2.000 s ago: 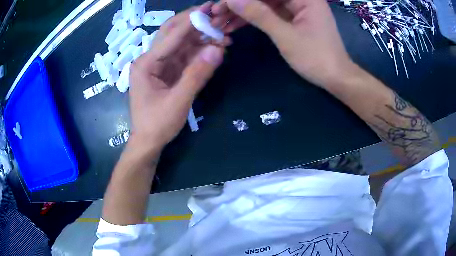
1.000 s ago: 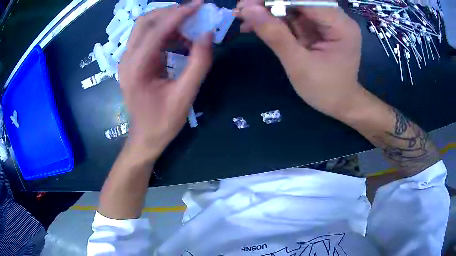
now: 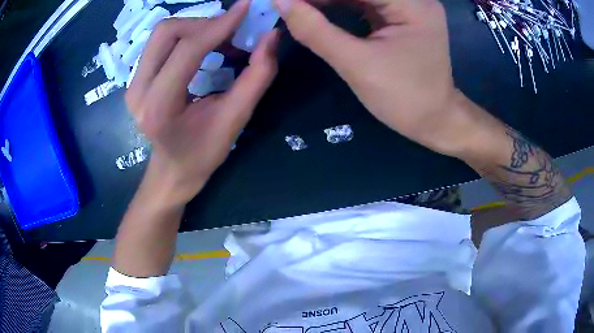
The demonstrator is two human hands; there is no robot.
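Note:
A white plastic housing (image 3: 255, 27) is at the top centre, cut off by the frame's upper edge. My left hand (image 3: 189, 97) holds it between thumb and fingers. My right hand (image 3: 384, 71) has its thumb against the housing's upper right edge; its fingertips are partly out of the picture, and I cannot tell whether it holds a lead. A loose pile of white housings (image 3: 133, 32) lies at the upper left, partly behind my left hand. A heap of thin white leads with dark red wires (image 3: 527, 32) lies at the upper right.
A blue tray (image 3: 39, 156) lies at the far left. Two small groups of silver parts, one left (image 3: 295, 142) and one right (image 3: 339, 134), lie at the centre near the bench's front edge. More silver parts (image 3: 132, 158) lie in short rows at the left.
The white lead seen in my right hand a second ago no longer shows. My right thumb has moved left to the housing. The view has shifted slightly, moving the bench items left and up.

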